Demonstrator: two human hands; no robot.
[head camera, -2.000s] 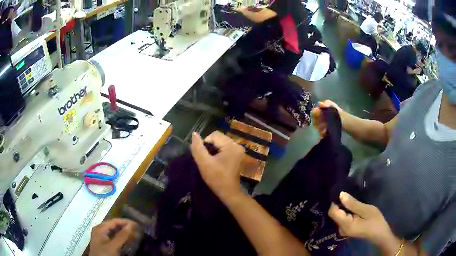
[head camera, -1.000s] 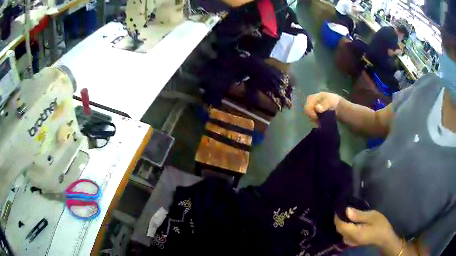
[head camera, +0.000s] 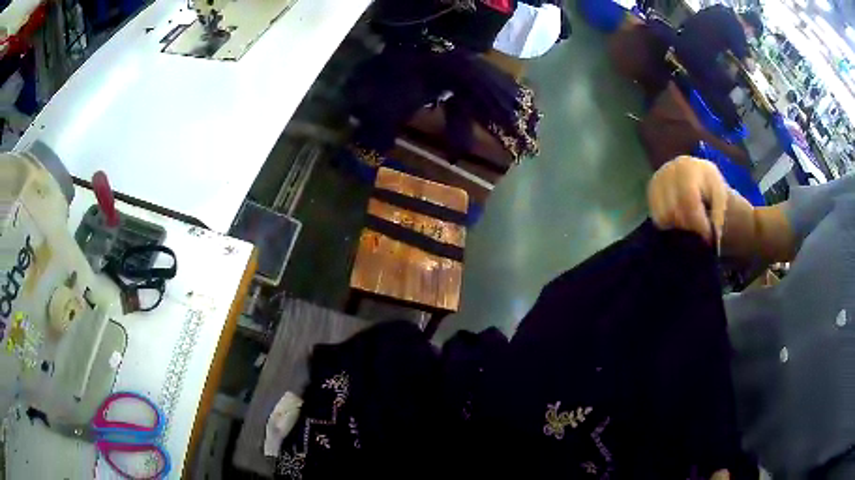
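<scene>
Neither of my hands is in the picture. A dark purple, near-black garment (head camera: 619, 319) with cream-gold embroidered sprigs (head camera: 566, 419) lies nearest in front of me and spreads across the bottom. Its left part lies over a grey surface (head camera: 291, 347). A coworker's hand (head camera: 689, 197) pinches the garment's upper right corner and holds it raised. A small bit of finger shows at the bottom edge below it. A small white piece (head camera: 281, 422) lies beside the garment's left edge.
At left, the white machine table (head camera: 202, 309) holds the brother sewing machine (head camera: 37, 309), pink-and-blue scissors (head camera: 131, 434), black-handled scissors (head camera: 145, 265) and a red handle (head camera: 103, 199). A wooden stool (head camera: 410, 244) stands ahead. The coworker's grey top (head camera: 797, 328) is at right.
My two hands, seen at the cloth and table edge two seconds ago, are out of the picture. The view has tilted down. The coworker's hand has moved right with the garment corner.
</scene>
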